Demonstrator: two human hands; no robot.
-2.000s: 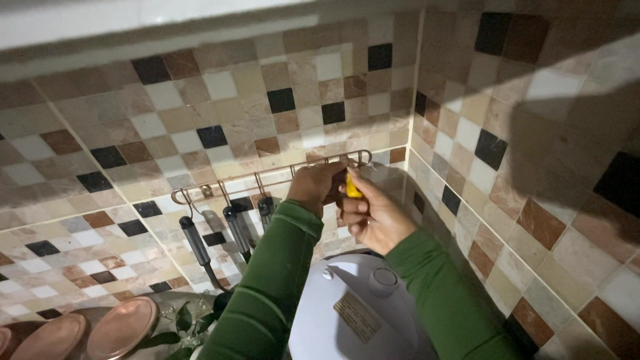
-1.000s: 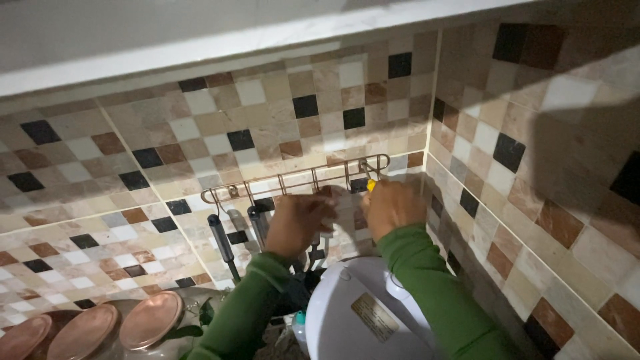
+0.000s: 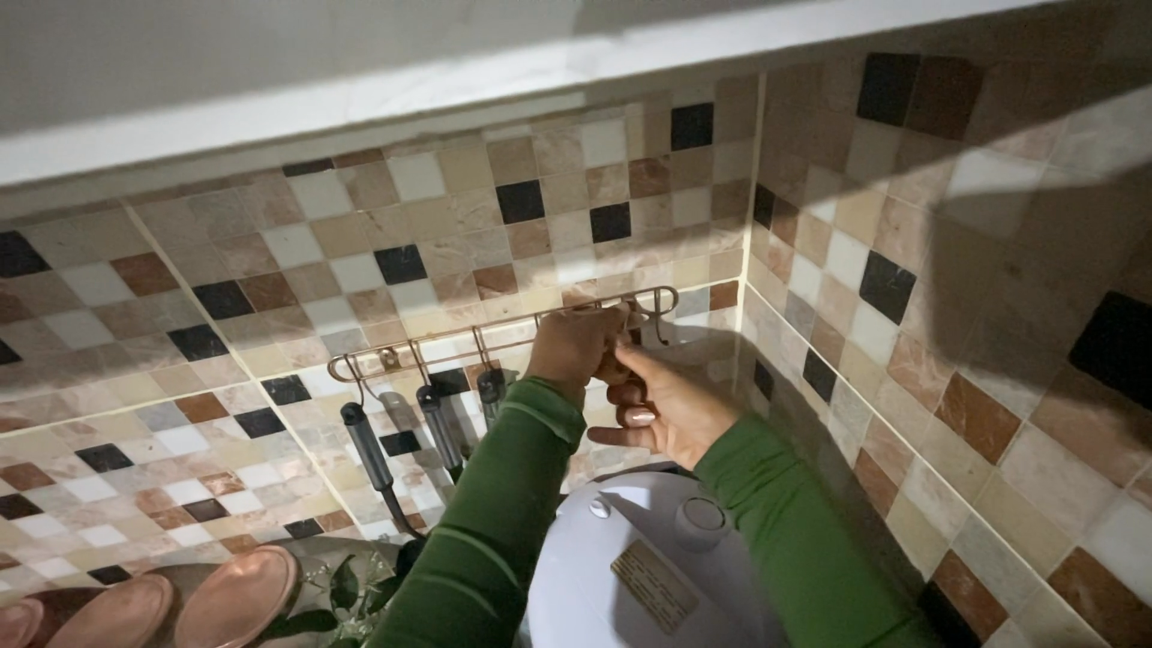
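A copper-coloured wire hook rail (image 3: pixel 450 335) is fixed to the tiled wall near the corner. My left hand (image 3: pixel 580 346) is at the right part of the rail, fingers bent around something I cannot make out. My right hand (image 3: pixel 661 396) meets it there, thumb and forefinger close together, the other fingers spread; whether it holds something is hidden. Black-handled kitchen utensils (image 3: pixel 367 445) hang from hooks on the left part, with another black handle (image 3: pixel 439 427) beside the first and a third (image 3: pixel 490 396) partly behind my left sleeve. A bare hook (image 3: pixel 660 328) hangs at the right end.
Below my hands stands a white rounded appliance or container (image 3: pixel 630 576) bearing a label. Copper-coloured round lids (image 3: pixel 236 596) and a leafy plant (image 3: pixel 346 594) are at the lower left. A white ledge (image 3: pixel 360 117) juts out above, and a second tiled wall (image 3: pixel 900 378) rises on the right.
My hands were together at the rail with a yellow item, then apart one second ago, with yellow showing at my right hand. Now they are together again and no yellow shows.
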